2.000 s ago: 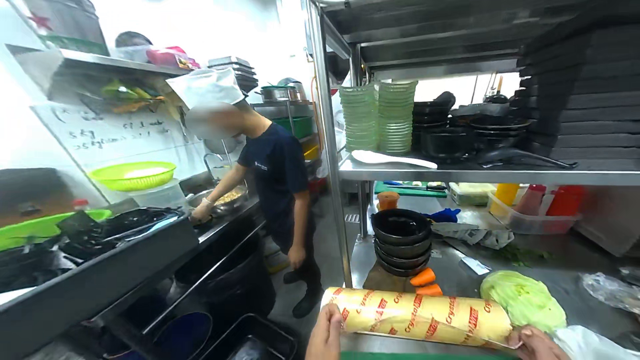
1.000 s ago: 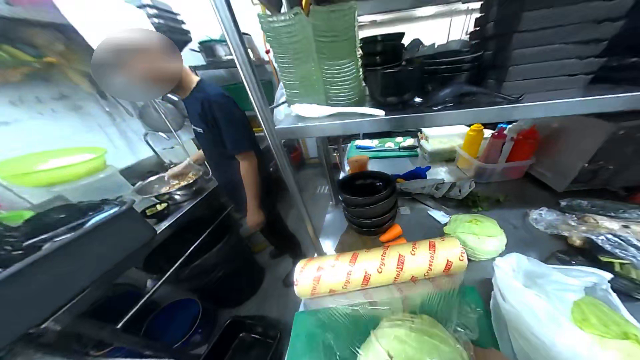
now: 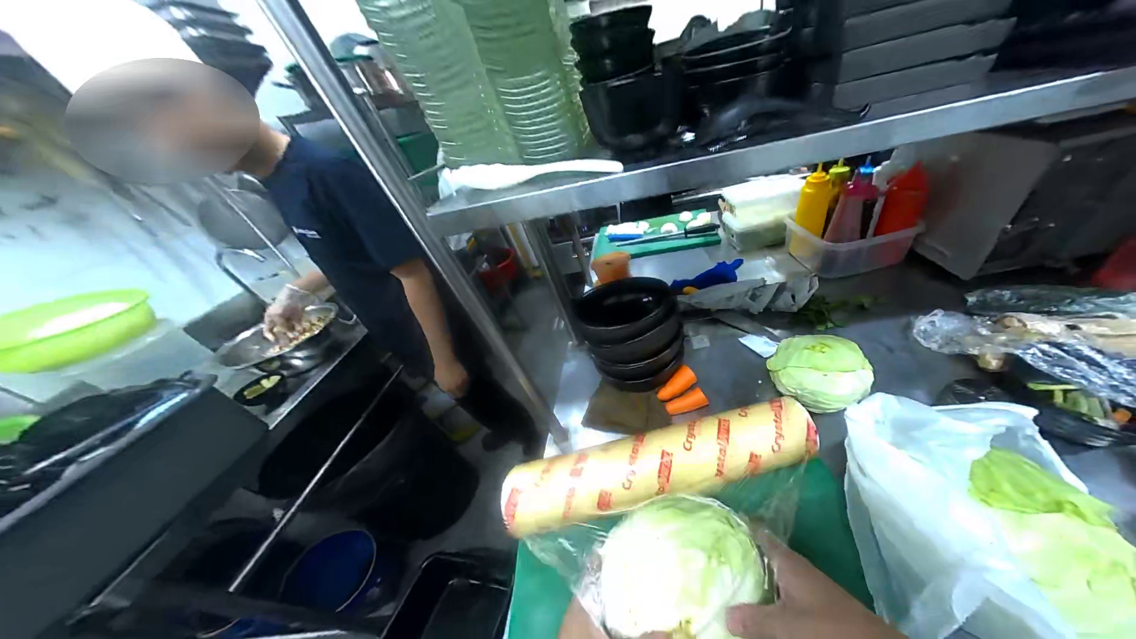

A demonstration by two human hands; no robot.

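A cut cabbage (image 3: pixel 679 568) lies on pulled-out cling film at the bottom centre, above a green cutting board (image 3: pixel 821 524). My right hand (image 3: pixel 799 590) grips its right side. My left hand (image 3: pixel 581 621) shows only partly at its lower left, against the film and cabbage; its fingers are mostly hidden. Just beyond the cabbage, a roll of cling film (image 3: pixel 661 461) lies across the board. Another cabbage (image 3: pixel 821 371) sits on the steel counter behind the roll, and carrot pieces (image 3: pixel 682 390) lie beside stacked black bowls (image 3: pixel 630 328).
A white plastic bag (image 3: pixel 914 479) with lettuce-like leaves stands at right. A steel shelf (image 3: pixel 754 164) and its post (image 3: pixel 399 195) rise ahead. Squeeze bottles (image 3: pixel 812 204) stand in a clear bin. At left, a co-worker (image 3: pixel 346 213) has a gloved hand in a metal bowl (image 3: pixel 284 342).
Both hands were at the ends of the film roll two seconds ago; now they are at the cabbage. The roll rests on the board with film drawn from it. The view has moved closer and lower.
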